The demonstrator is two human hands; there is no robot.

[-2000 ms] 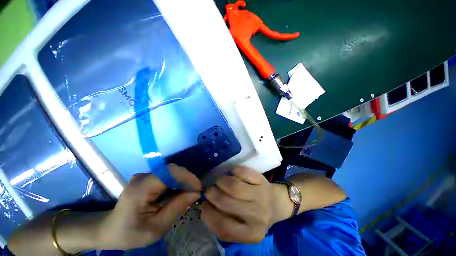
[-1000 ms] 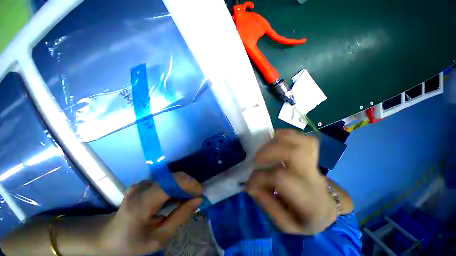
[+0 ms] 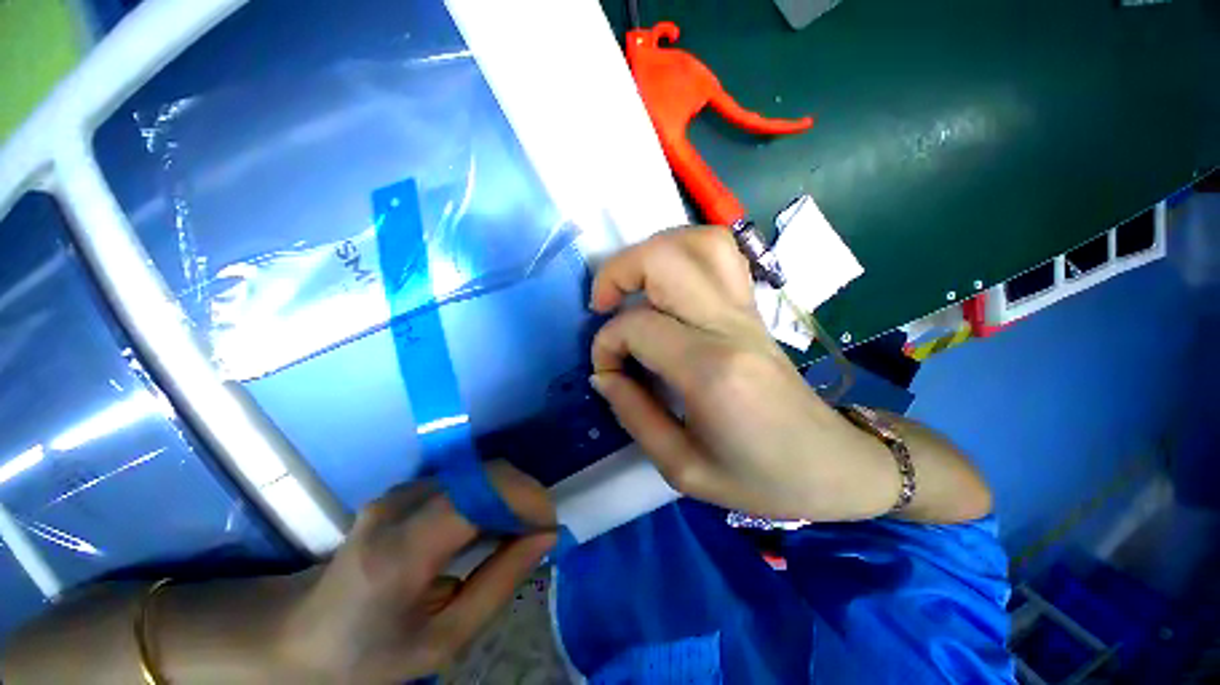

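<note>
A glossy blue-grey tablet rear housing lies in a white tray, with clear wrinkled film over its upper part. My left hand pinches the lower end of a translucent blue strip that lies up across the housing. My right hand is over the dark camera block in the housing's corner and hides much of it. Its thumb and fingers are bent close together there. Whether they hold a small piece cannot be told.
An orange-red air gun lies on the green work surface, right of the tray, beside a white paper slip. A second housing is at the left. A white-edged tray is beyond the bench edge, above blue floor.
My right hand moved from beside my left hand out to the right, with a small dark piece at its fingertips, then up over the camera block. My left hand still pinches the strip.
</note>
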